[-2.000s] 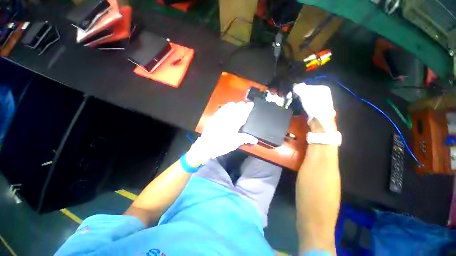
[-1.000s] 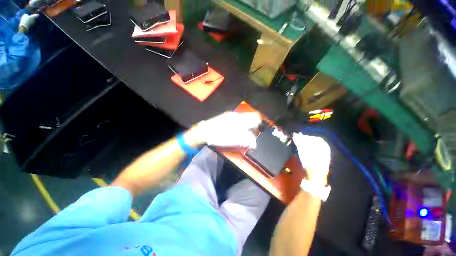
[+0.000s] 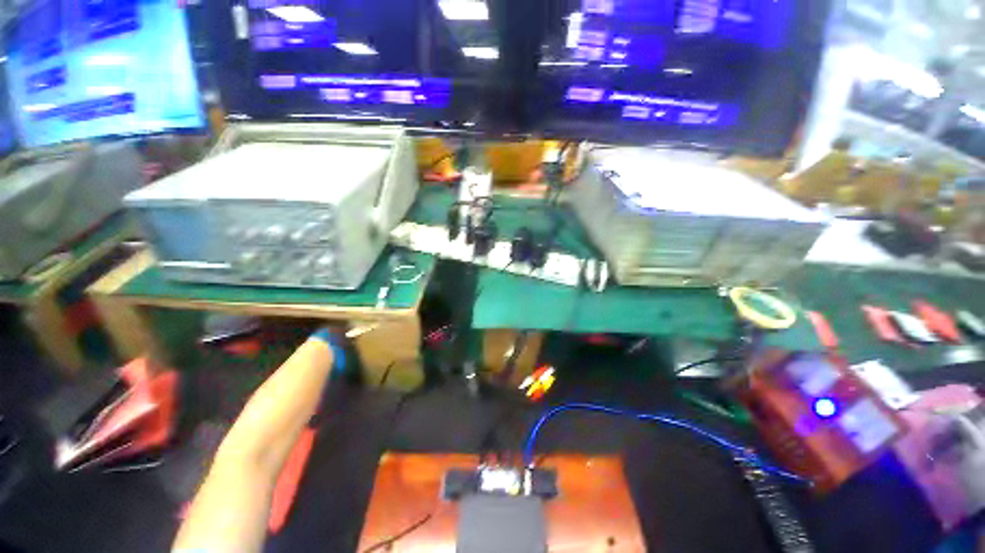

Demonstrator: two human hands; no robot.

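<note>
The black set-top box (image 3: pixel 502 524) sits on the orange-brown test fixture (image 3: pixel 405 502), against the dark connector block at its far edge, and is cut off by the bottom of the picture. A blue cable (image 3: pixel 637 413) runs from the fixture to the control box (image 3: pixel 805 416), whose lamp is lit blue. My left forearm reaches forward to the left of the fixture, with its blue wrist band by the green shelf's front edge. My left hand cannot be made out beyond the band. My right hand is out of the picture.
The green shelf (image 3: pixel 616 311) carries two grey instruments (image 3: pixel 275 205) and a white power strip (image 3: pixel 486 251), with monitors (image 3: pixel 648 65) behind. Red mats and a box (image 3: pixel 130 416) lie at left. AV plugs (image 3: pixel 537 381) lie behind the fixture. A remote (image 3: pixel 776 508) lies at right.
The view has tilted up to the shelf and monitors. My left hand has left the box and that arm reaches forward. My right hand has gone from view. The box remains on the fixture.
</note>
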